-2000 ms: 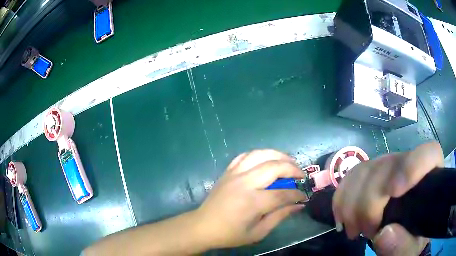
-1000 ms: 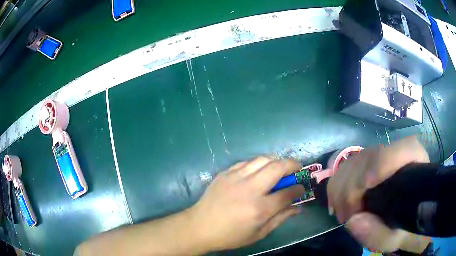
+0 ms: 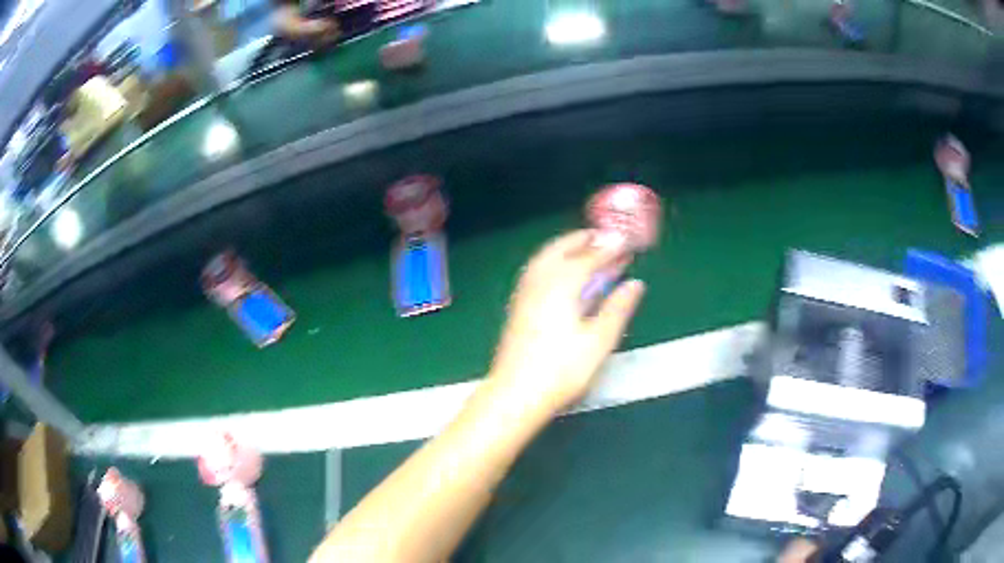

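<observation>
My left hand point(image 3: 561, 313) is stretched out over the green conveyor belt, with its fingers around the handle of a pink handheld fan point(image 3: 625, 216). The fan's round head shows beyond my fingers; most of the handle is hidden by the hand. The view is blurred. My right hand point(image 3: 799, 550) shows only as a small cut-off patch at the bottom edge, beside a dark cable; what it holds cannot be seen.
More open fans with blue batteries lie on the belt point(image 3: 352, 379), including one fan point(image 3: 418, 247) left of my hand. Two fans lie on the bench at lower left. The screw feeder point(image 3: 842, 374) and blue screw tray point(image 3: 956, 319) stand at right. A cardboard box point(image 3: 42, 484) is at left.
The view has tilted up towards the belt. My left hand has left the fan on the bench and reached forward to one on the belt. My right hand has moved mostly out of view.
</observation>
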